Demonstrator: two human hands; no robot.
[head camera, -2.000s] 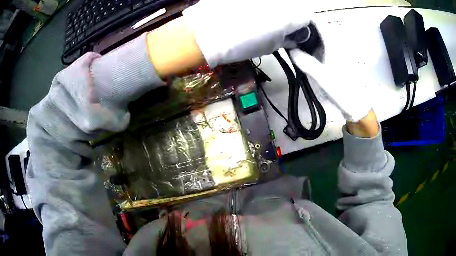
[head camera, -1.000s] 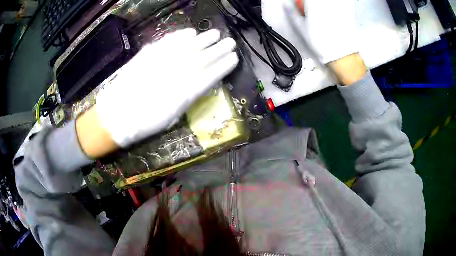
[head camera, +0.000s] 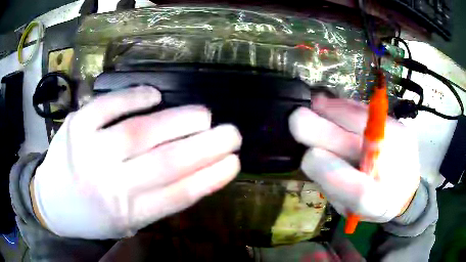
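A black power adapter (head camera: 260, 117) lies lengthwise over the film-covered test fixture (head camera: 245, 51). My left hand (head camera: 138, 158), in a white glove, lies over its left part, fingers across its top and front; the thumb is not clear. My right hand (head camera: 357, 158), also gloved, has its fingertips at the adapter's right end. An orange marker pen or screwdriver (head camera: 376, 120) is held in my right hand, slanting across the fingers. The hands hide the adapter's lower left side and part of its right end. The image is slightly blurred.
A black cord loop (head camera: 53, 95) is at the fixture's left end, with a yellow cable loop (head camera: 30, 43) behind it. Black cables (head camera: 444, 82) curve at the right. A keyboard (head camera: 421, 15) is at the back right. Dark objects stand at both side edges.
The view has turned and moved closer over the fixture. My right hand has come from the bench at the right to the adapter, with the orange tool. My left hand now lies on the adapter.
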